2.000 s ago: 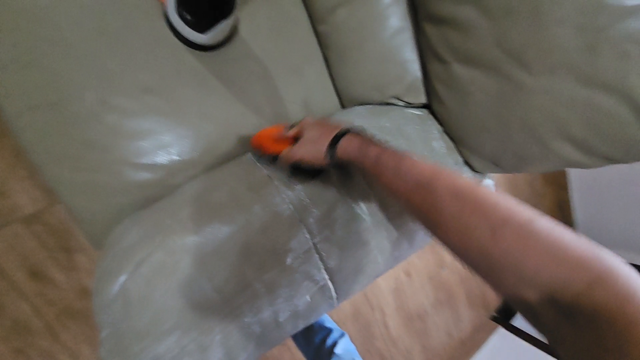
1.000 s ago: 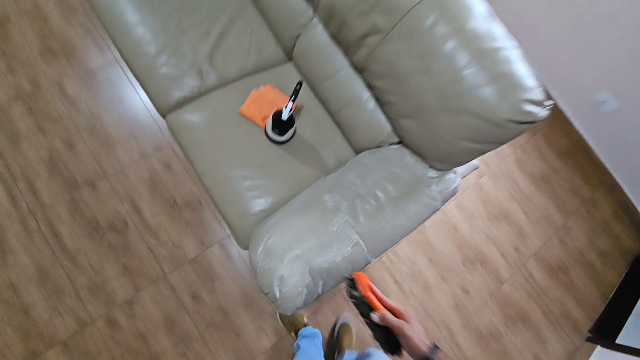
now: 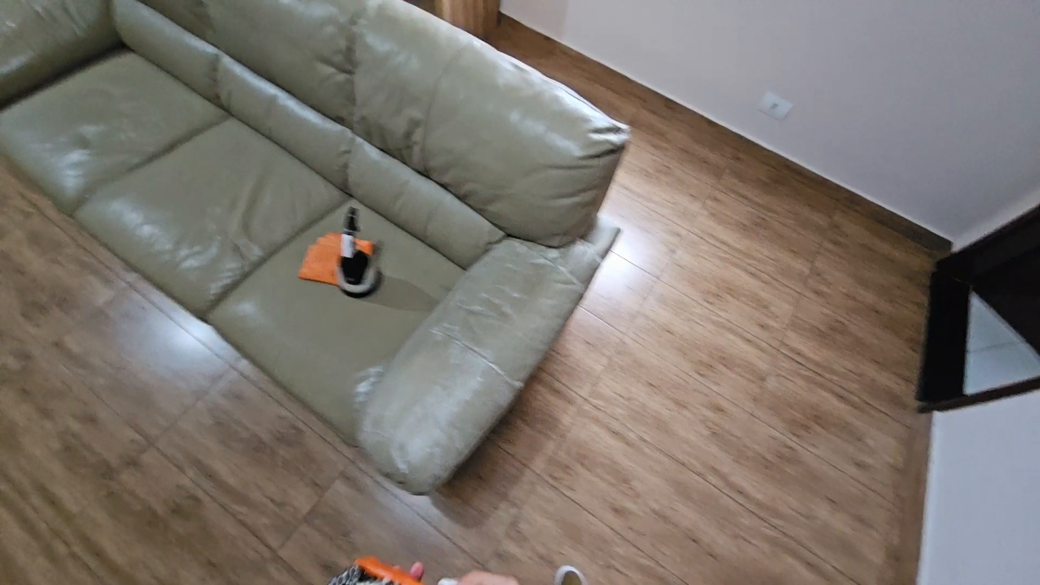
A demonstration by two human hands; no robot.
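At the bottom edge, mostly cut off, is an orange-backed scrub brush [image 3: 382,571] with dark bristles that look speckled with white. A fingertip touches its right end, and part of my right hand [image 3: 487,578] shows just beside it; the grip itself is largely out of frame. My left hand is not in view. The padded armrest [image 3: 463,374] of the green-grey leather sofa has whitish, shiny streaks. On the seat cushion beside it stands a black and white round object [image 3: 357,272], with a bottle [image 3: 349,236] at it, against a folded orange cloth [image 3: 321,260].
The sofa's other seat cushions [image 3: 211,211] run to the upper left, below its backrest [image 3: 487,122]. Wood-look floor tiles [image 3: 691,366] surround it. A wall with a socket [image 3: 775,106] rises at the upper right, near a dark frame [image 3: 946,341]. A shoe [image 3: 571,576] shows at the bottom.
Two seconds ago my right hand held the brush on the sofa by the armrest; it has since come away towards me, to the bottom edge. The view has swung and widened.
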